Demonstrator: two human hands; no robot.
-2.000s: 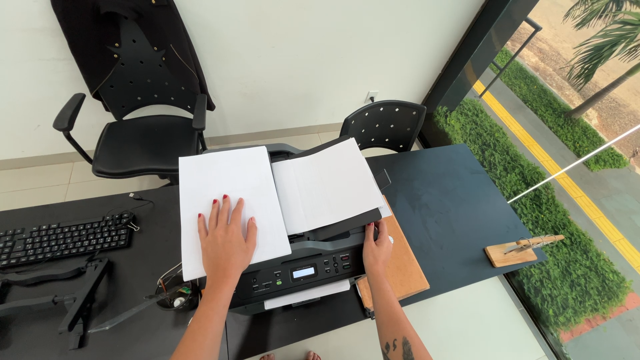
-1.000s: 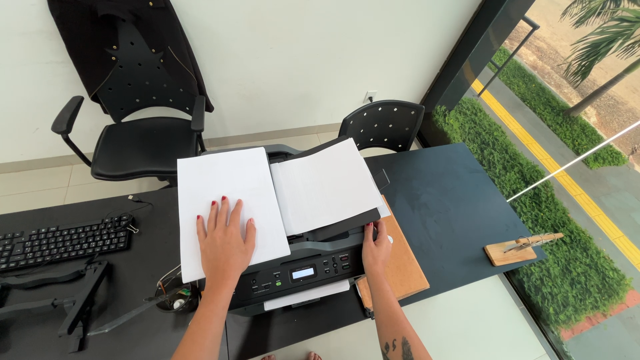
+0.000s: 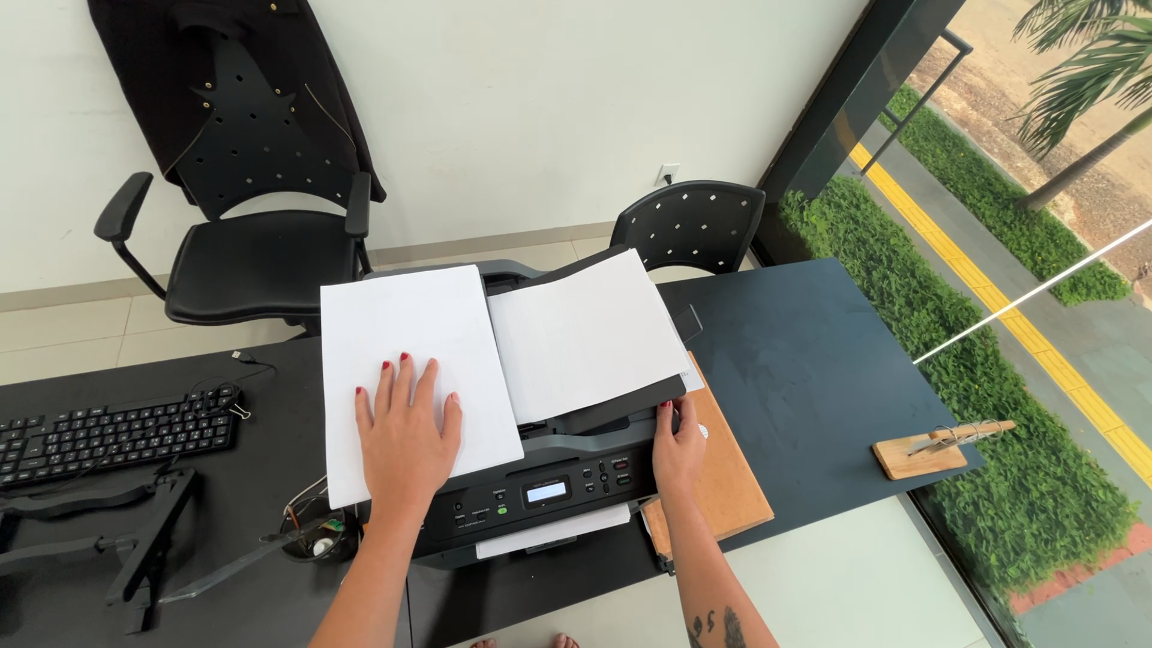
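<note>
My left hand [image 3: 409, 432] lies flat, fingers spread, on a stack of white paper [image 3: 405, 324] over the left part of a black multifunction printer [image 3: 562, 477]. Beside it, more white sheets [image 3: 585, 333] rest on the printer's raised document feeder tray [image 3: 621, 407]. My right hand [image 3: 679, 441] is at that tray's near right corner, its fingertips against the edge; whether they pinch it is unclear. A white sheet [image 3: 553, 531] protrudes from the printer's front, below the lit display.
A keyboard [image 3: 117, 432], a black folding stand [image 3: 153, 531] and a pen holder [image 3: 319, 531] are on the left. A brown folder-like board [image 3: 729, 459] lies right of the printer, and a wooden stand [image 3: 918, 454] at the desk's right edge. Two black chairs [image 3: 261, 261] stand behind.
</note>
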